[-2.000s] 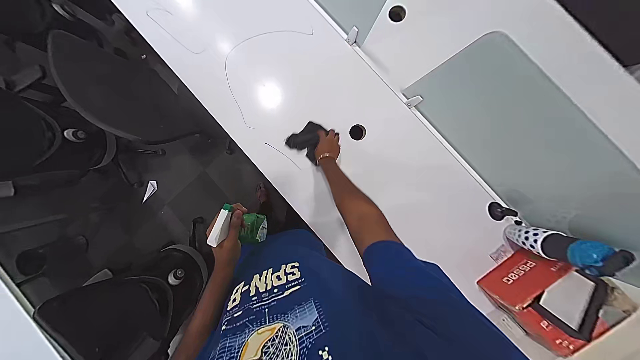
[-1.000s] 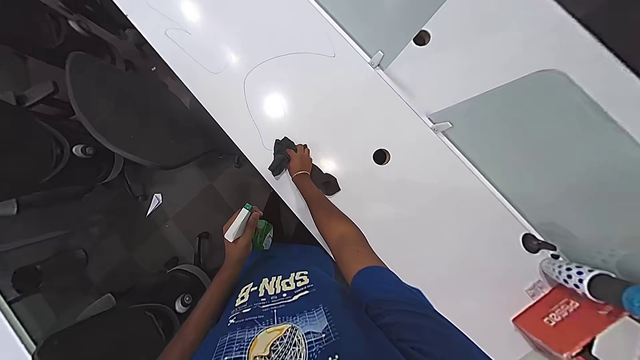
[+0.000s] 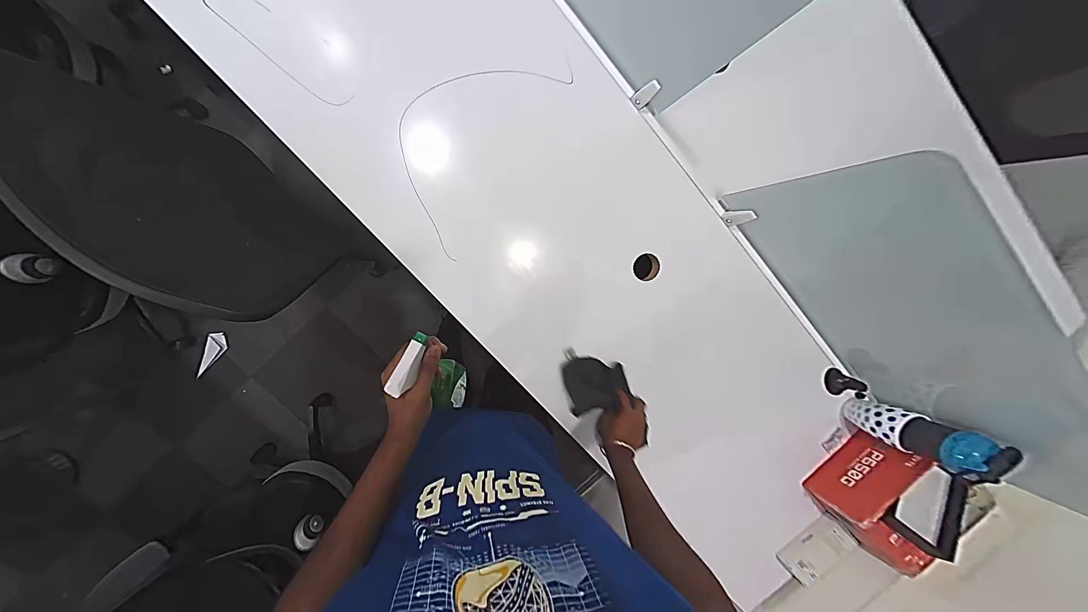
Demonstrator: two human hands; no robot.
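Observation:
My left hand (image 3: pixel 414 378) grips a green spray bottle (image 3: pixel 448 384) by its neck, its white trigger head pointing up and left, beside the front edge of the white desk (image 3: pixel 527 161). On the desktop, close to that same edge, my right hand (image 3: pixel 623 422) holds a dark grey cloth (image 3: pixel 589 382) bunched under its fingers. The cloth lies below and left of a round cable hole (image 3: pixel 646 267). Thin dark curved lines (image 3: pixel 401 127) run over the desktop farther up.
Frosted glass partitions (image 3: pixel 901 255) on white clamps (image 3: pixel 738 217) line the desk's far side. At the right stand a red box (image 3: pixel 867 484), a dotted cylinder (image 3: pixel 880 422) and a blue item (image 3: pixel 969 450). Black office chairs (image 3: pixel 297 518) and a folded white paper (image 3: pixel 212 353) are at the left.
My right hand has moved the cloth across the desktop toward the right-hand end and the front edge. The left hand still holds the spray bottle.

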